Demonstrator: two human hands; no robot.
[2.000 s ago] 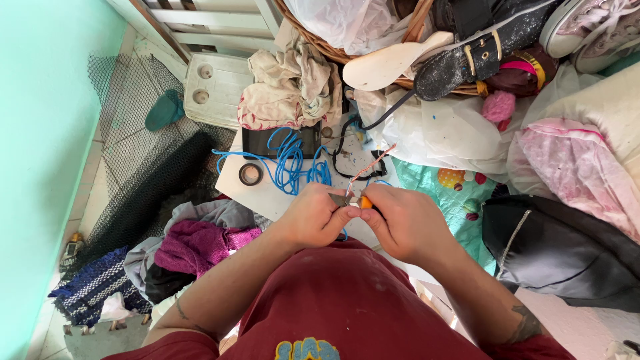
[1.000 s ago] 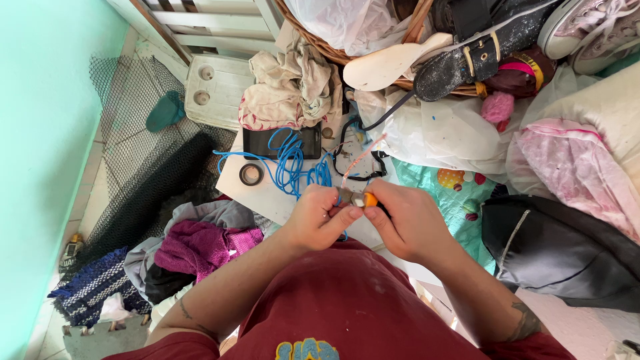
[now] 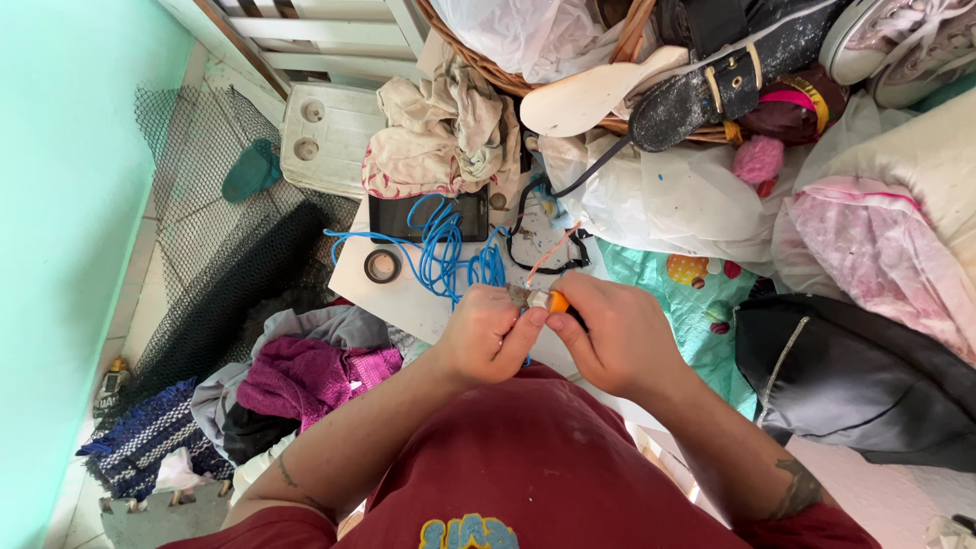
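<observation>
Both hands meet in front of my chest, above a white board (image 3: 366, 267). My left hand (image 3: 488, 335) is closed on a small grey-brown piece (image 3: 520, 294), too covered to name. In my right hand (image 3: 621, 332) is a tool with an orange handle (image 3: 559, 302); its pale end touches my left fingertips, and its kind cannot be told. Twisted copper-coloured wire strands (image 3: 555, 252) rise up and right from between the hands. A tangled blue cable (image 3: 446, 252) lies on the board just beyond my left hand, beside a roll of black tape (image 3: 382, 266).
Beyond the board are a black tray (image 3: 465, 217), crumpled cloth (image 3: 450, 130) and a white egg carton (image 3: 328, 137). A wicker basket (image 3: 488, 65) with shoes and plastic bags stands at top right. Black mesh (image 3: 206, 152) and clothes (image 3: 301, 374) lie left; a black bag (image 3: 862, 374) lies right.
The copper-coloured strands tilt differently between the frames. Both hands have stayed together in nearly the same place.
</observation>
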